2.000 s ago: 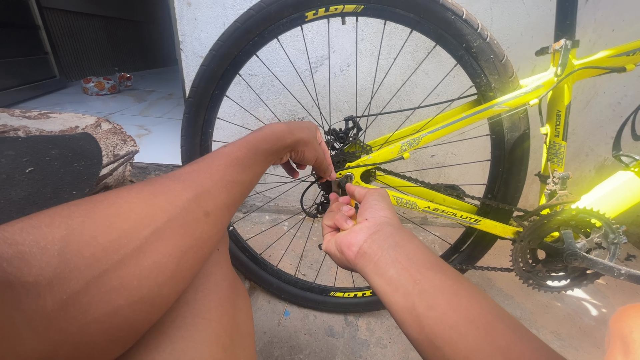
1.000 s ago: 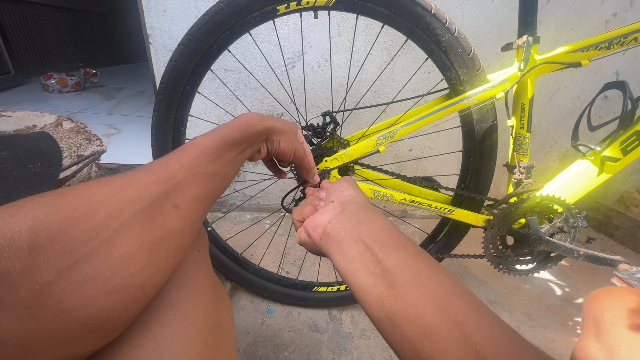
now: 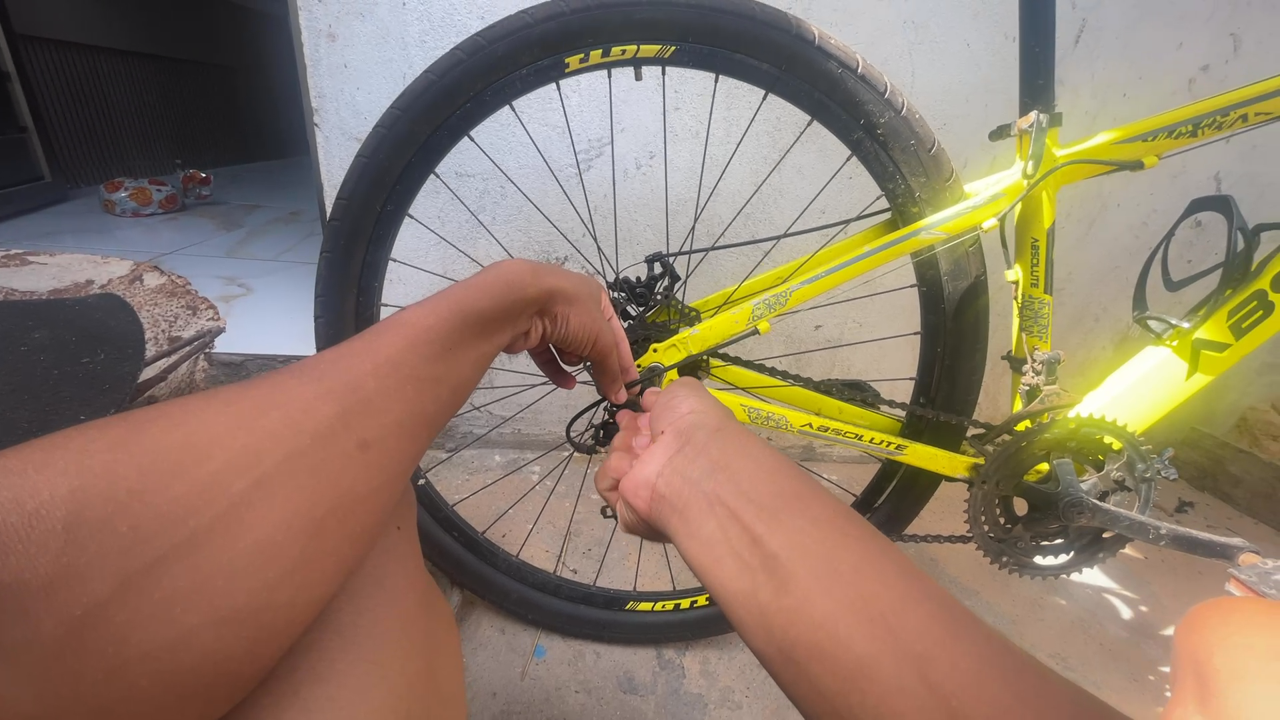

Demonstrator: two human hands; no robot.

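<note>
A yellow bicycle frame (image 3: 850,255) stands side-on with its black-tyred rear wheel (image 3: 350,230). My left hand (image 3: 575,330) bends down at the wrist over the rear hub, its thumb and finger tips at a small dark part by the rear derailleur (image 3: 597,430). Just below and right, my right hand (image 3: 655,450) is curled, its fingertips meeting the same spot. Which part the fingertips pinch is too small to tell. A brake caliper (image 3: 645,285) shows above the hands. The chain (image 3: 830,380) runs right to the crankset (image 3: 1065,495).
A white wall (image 3: 470,210) rises behind the wheel. At left lie a rough stone block (image 3: 180,310) with a dark pad (image 3: 65,360) and, on the tiled floor, a patterned round object (image 3: 140,197). A bottle cage (image 3: 1195,265) is at right, and my bent legs frame the lower view.
Both hands stay at the rear axle area. My right hand has turned and closed up more, its fingers now slightly below the frame's rear end.
</note>
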